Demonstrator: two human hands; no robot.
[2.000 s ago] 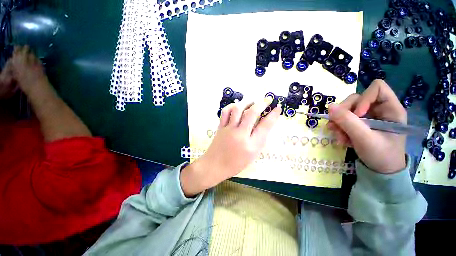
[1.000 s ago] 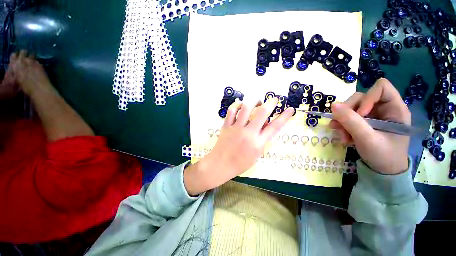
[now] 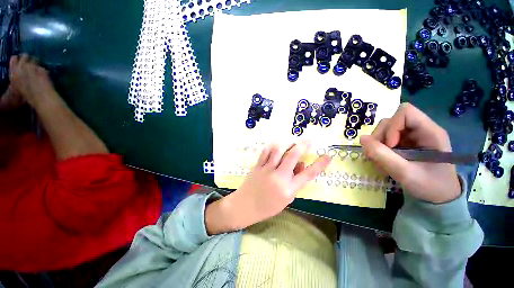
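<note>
My right hand (image 3: 414, 154) holds grey tweezers (image 3: 422, 155) like a pen, their tip over the upper row of pale adhesive rings (image 3: 342, 154) near the work sheet's lower edge. My left hand (image 3: 270, 183) lies on the work sheet (image 3: 248, 62) with fingers spread, fingertips at the left part of the rings, covering some. It seems to hold nothing. Above the hands is a row of black housings (image 3: 330, 102); several show light ring outlines. One housing (image 3: 259, 110) lies apart at the left. Another row of black housings (image 3: 321, 52) lies farther up. Whether the tip touches a ring is unclear.
White die-cut strips (image 3: 151, 62) lie fanned left of the sheet on the green bench (image 3: 107, 84). Loose dark housings (image 3: 499, 101) are heaped at the right, partly by a second pale sheet (image 3: 487, 188). A person in red (image 3: 79, 208) sits at the left, arms on the bench.
Both hands have moved down from the nearer housings to the ring rows, with the tweezers still in my right hand. The nearer housings are now uncovered. The sheet and housings have shifted slightly upward in view.
</note>
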